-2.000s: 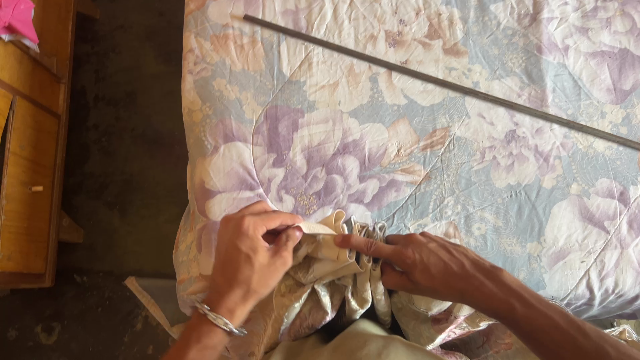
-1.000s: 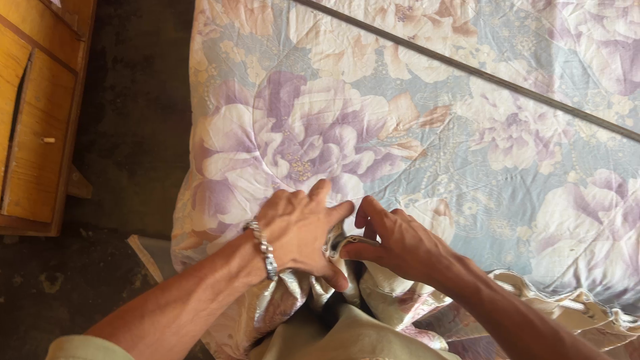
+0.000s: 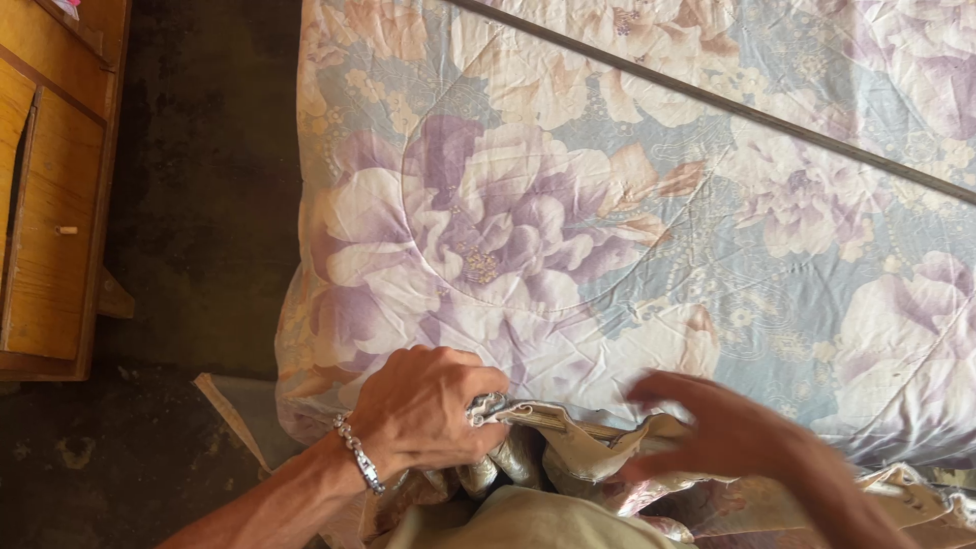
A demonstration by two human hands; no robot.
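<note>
My left hand [image 3: 431, 408], with a metal chain bracelet at the wrist, is closed around the bunched, pleated top edge of a shiny curtain-like fabric [image 3: 568, 450] at the bottom middle. Beige tape runs along that edge, which continues to the right. My right hand [image 3: 709, 427] is blurred, its fingers spread over the fabric's edge to the right of my left hand, with nothing seen between them. The gathered folds hang between my lap and the side of the bed.
A bed with a floral quilt [image 3: 526, 229] fills the middle and right. A long thin rod [image 3: 686, 95] lies diagonally across it. At the left stands a wooden cabinet [image 3: 57, 229] on the dark floor [image 3: 206, 191].
Both hands were close together on the fabric; now my right hand is apart, farther right, with its fingers spread. My left hand has closed around the bunched edge.
</note>
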